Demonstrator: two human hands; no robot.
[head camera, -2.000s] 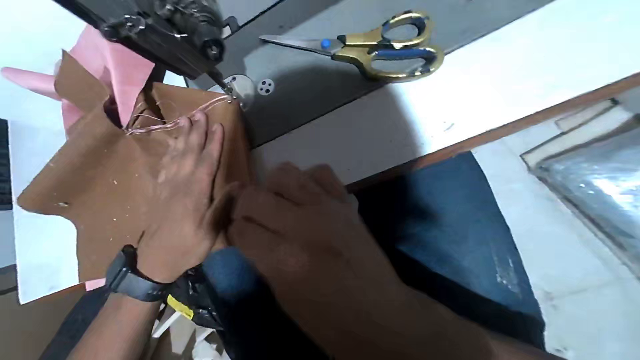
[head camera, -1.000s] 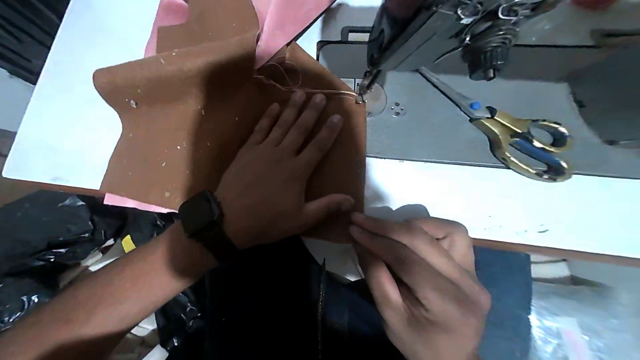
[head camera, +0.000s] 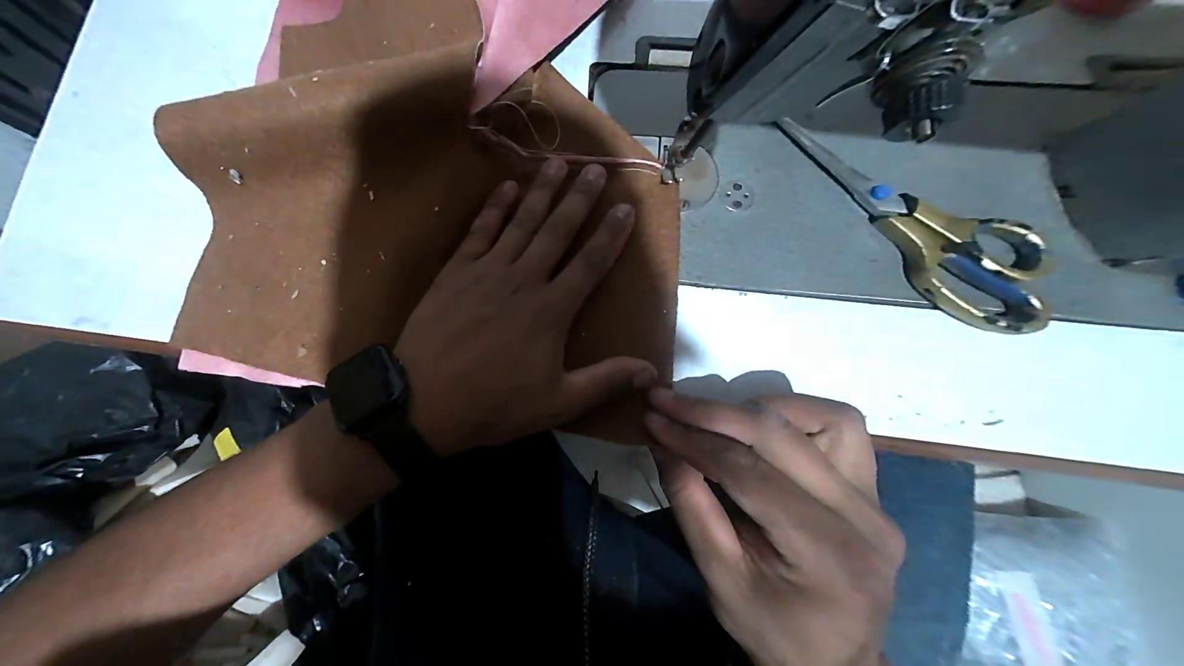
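Brown fabric (head camera: 277, 222) with pink fabric (head camera: 532, 42) on and under it lies across the table, its right part beneath the sewing machine's presser foot (head camera: 672, 166). A seam with loose thread runs leftward from the foot. My left hand (head camera: 518, 314), wearing a dark watch (head camera: 367, 388), presses flat on the brown fabric just below this seam, fingers spread. My right hand (head camera: 777, 499) pinches the fabric's lower right edge between thumb and fingers, close to my left thumb. Gold-handled scissors (head camera: 943, 250) lie right of the foot, partly on the machine bed.
The machine's dark head (head camera: 768, 55) hangs over the grey bed (head camera: 777, 231). The white tabletop (head camera: 925, 379) ends in a brown front edge. Black plastic bags (head camera: 83, 416) are below at left, clear plastic (head camera: 1045, 583) below at right.
The view has swung since two seconds ago. My right hand, blurred over the fabric's lower edge then, now pinches its corner area. Since one second ago, both hands have stayed nearly still.
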